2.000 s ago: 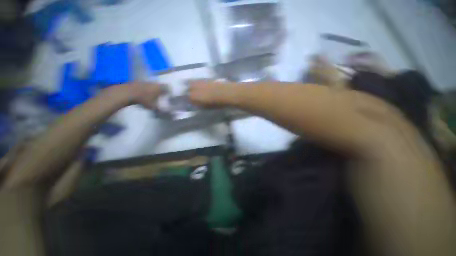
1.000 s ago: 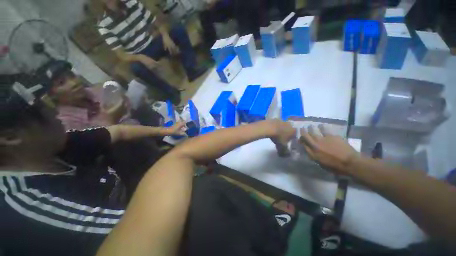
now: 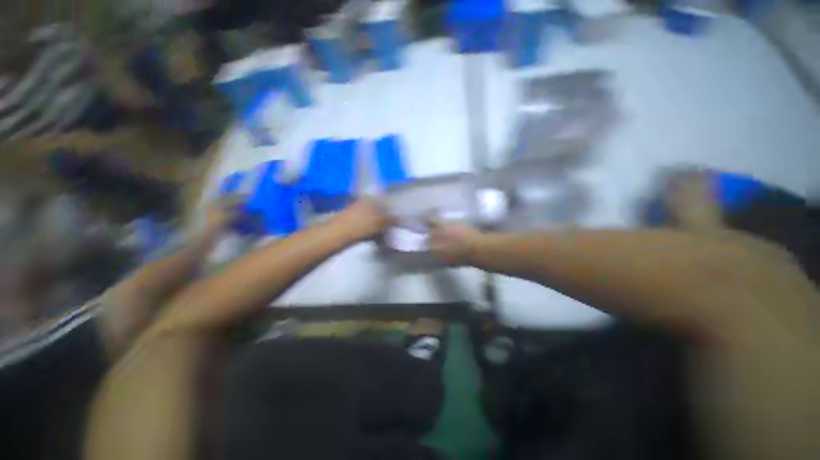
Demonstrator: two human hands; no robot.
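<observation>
The frame is strongly blurred. My left hand [image 3: 361, 218] and my right hand [image 3: 452, 243] are close together over the near part of the white table. A whitish, shiny object [image 3: 409, 239] lies between them, touched by both hands; its kind cannot be told. My fingers are too blurred to show a clear grip. A pale, box-like shape [image 3: 436, 196] with a grey far edge lies just beyond my hands. Bright blue cartons [image 3: 333, 168] stand to the left, beyond my left hand.
The white table [image 3: 674, 99] has a dark seam. Grey, shiny clear packaging [image 3: 562, 117] lies right of the seam. Lighter blue cartons [image 3: 333, 54] stand at the far edge. Another person's arm [image 3: 166, 260] reaches in at left; another hand [image 3: 692, 202] is near a blue carton at right.
The view has swung left and down, then back toward the table's middle, shifting the cartons across the picture. Both my hands stay close together at the whitish object.
</observation>
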